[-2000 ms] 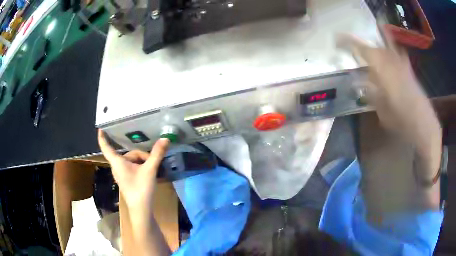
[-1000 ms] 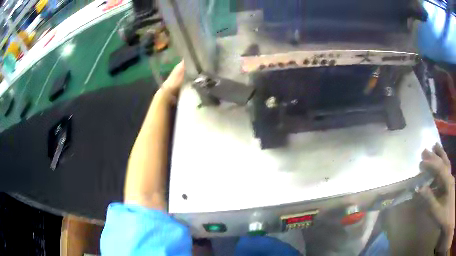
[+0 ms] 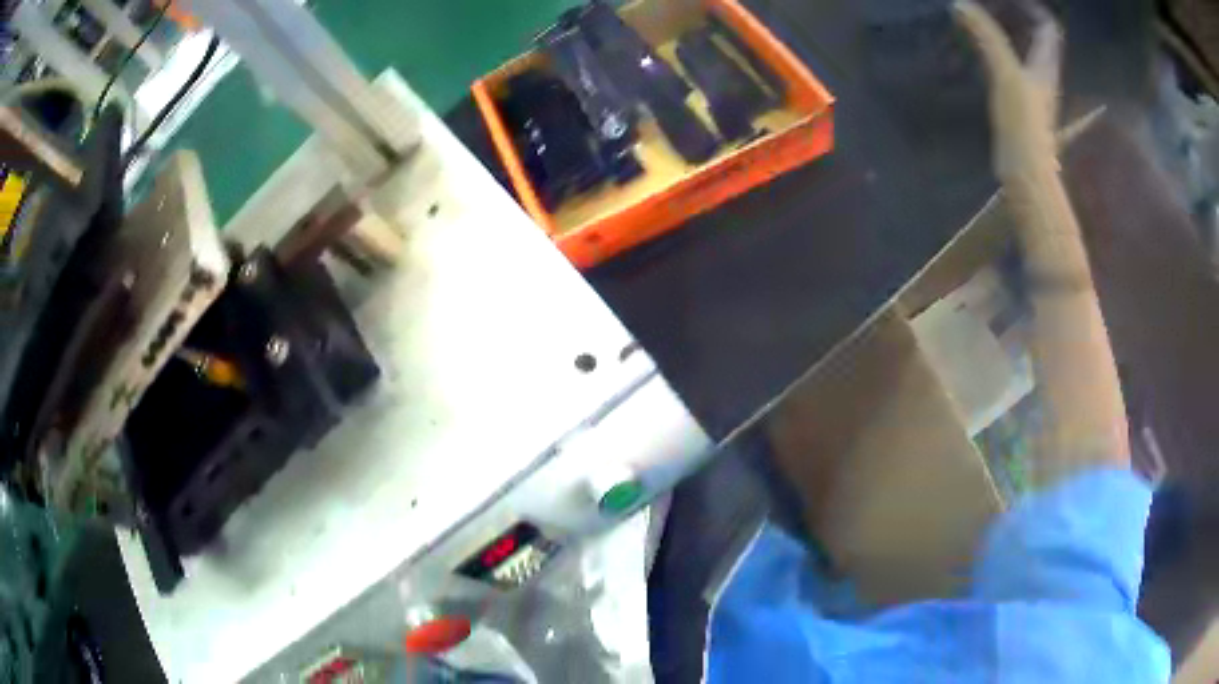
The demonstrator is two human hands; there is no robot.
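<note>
My right hand [image 3: 1016,60] is at the top right edge, at the end of a stretched arm above the brown carton. It is blurred; its fingers look spread, and no held thing can be made out. My left hand is out of the picture. The silver-white press [image 3: 455,401] fills the left and centre, tilted in view. The black fixture [image 3: 254,414] stands on it, beside the press head [image 3: 147,321] with its row of holes. Whether a housing lies in the fixture is unclear.
An orange box [image 3: 695,201] with black parts stands on the black mat [image 3: 789,287] behind the press. The open carton [image 3: 869,454] is at right, with white sheets inside. A green button [image 3: 622,497] and a red emergency stop [image 3: 439,635] are on the press front.
The view has swung right. My right hand has left the press's right side and moved out over the carton. My left hand, earlier beside the press's left side, is out of view.
</note>
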